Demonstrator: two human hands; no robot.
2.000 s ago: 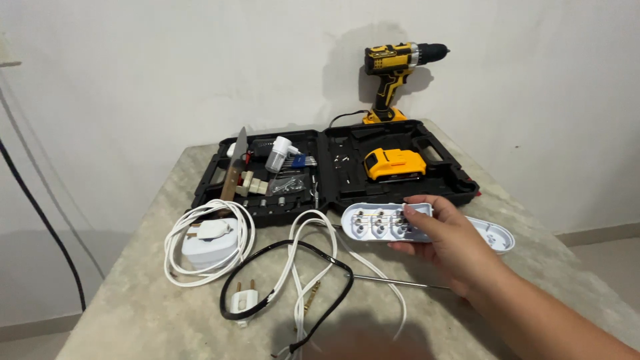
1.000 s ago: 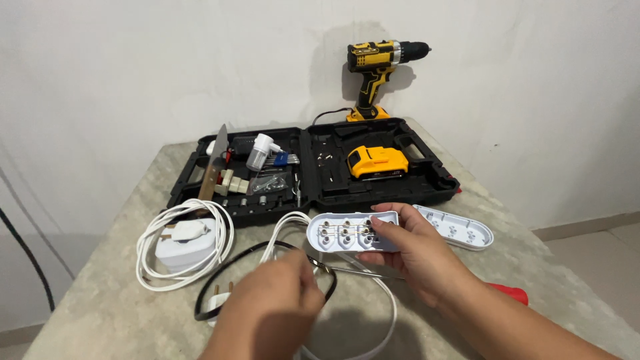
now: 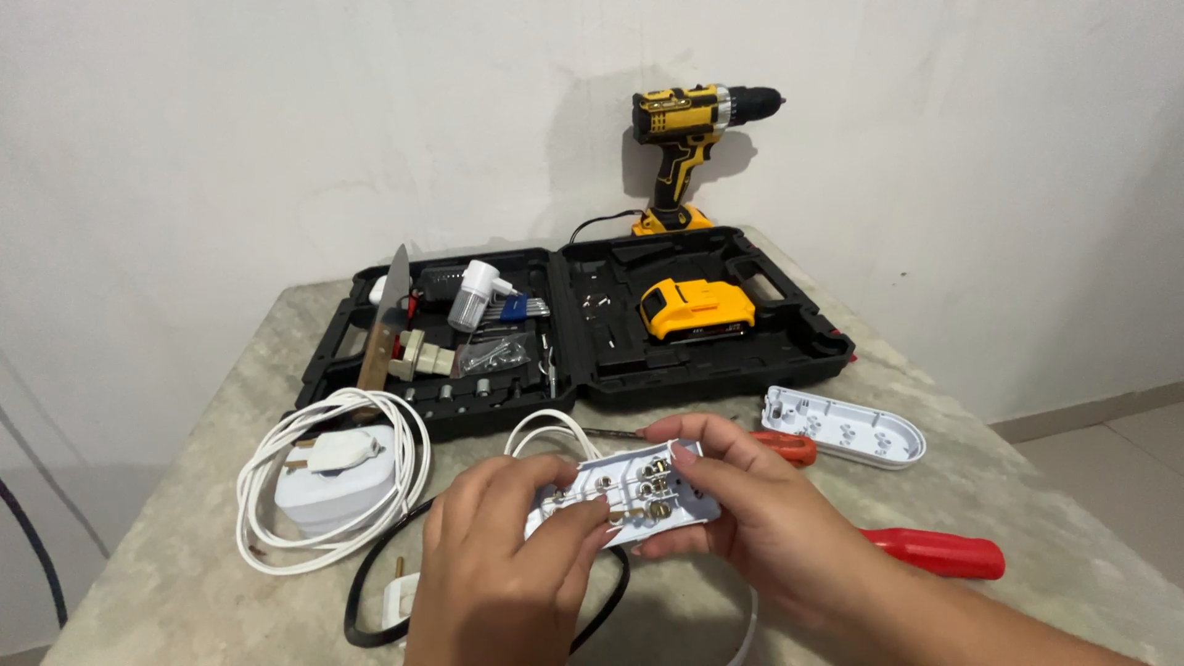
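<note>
My right hand (image 3: 740,490) grips the right end of a white plastic power strip housing (image 3: 638,495), its inside facing up with metal contacts and terminals showing. On its left part lie the fingers of my left hand (image 3: 527,536), thumb and fingertips at the contacts; whether they pinch a small part is hard to tell. The matching white cover (image 3: 846,430) rests open side up to the right. A screwdriver with an orange-red handle (image 3: 784,448) lies behind my right hand, and a red handle (image 3: 939,552) shows beyond my right wrist.
An open black tool case (image 3: 592,379) holds a yellow battery (image 3: 698,310), a knife (image 3: 384,324) and small parts. Behind it stands a yellow-black drill (image 3: 684,139). A white cable coil (image 3: 250,518) surrounds a white plug device at left; a black cable (image 3: 356,592) and white plug (image 3: 400,597) lie nearer.
My left hand, out of view in the earliest frame, has come in and now reaches the housing. The housing has come nearer and tilted in my right hand.
</note>
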